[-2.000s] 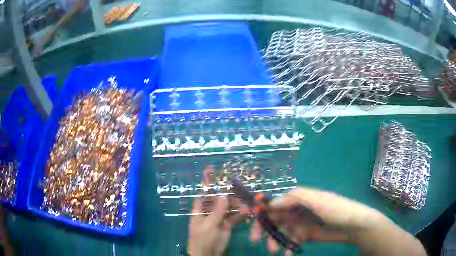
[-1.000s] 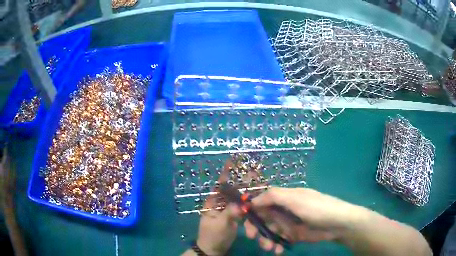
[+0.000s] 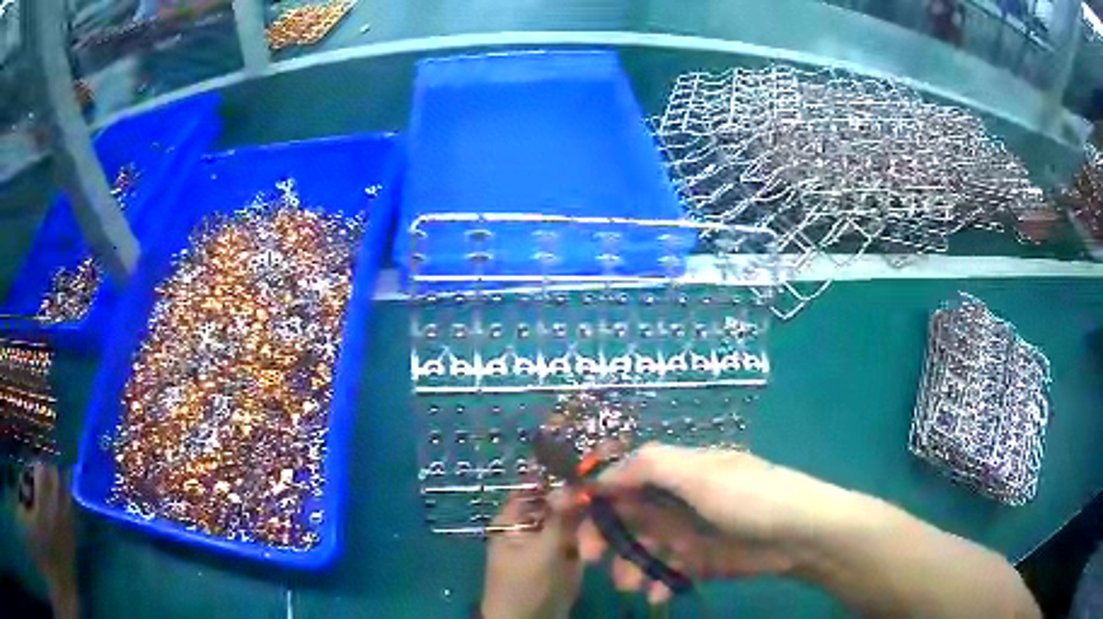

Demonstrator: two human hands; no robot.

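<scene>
My right hand (image 3: 677,514) holds the nippers (image 3: 595,498), with dark jaws, orange-red near the pivot and black handles. The jaws point up-left over the lower part of the silvery sprue frame (image 3: 581,385). My left hand (image 3: 532,562) is below the frame's lower edge, close to the nippers. Its fingers are partly hidden and blurred, and it seems to hold the frame's lower bars. Small silver and gold parts (image 3: 601,415) lie in a cluster at the frame's lower middle. The frame's upper edge overlaps the flat blue tray (image 3: 532,133).
A blue bin (image 3: 242,375) full of gold and silver bits stands left, a second blue bin (image 3: 145,151) behind it. Empty runners (image 3: 835,157) heap at back right. A stack of frames (image 3: 980,399) lies right. Another person's hand (image 3: 48,526) shows at far left.
The frame sits further right in view than two seconds ago. The nippers and both hands stay at its lower edge, shifted slightly. Another person's hand and gold-coloured frames now show at far left.
</scene>
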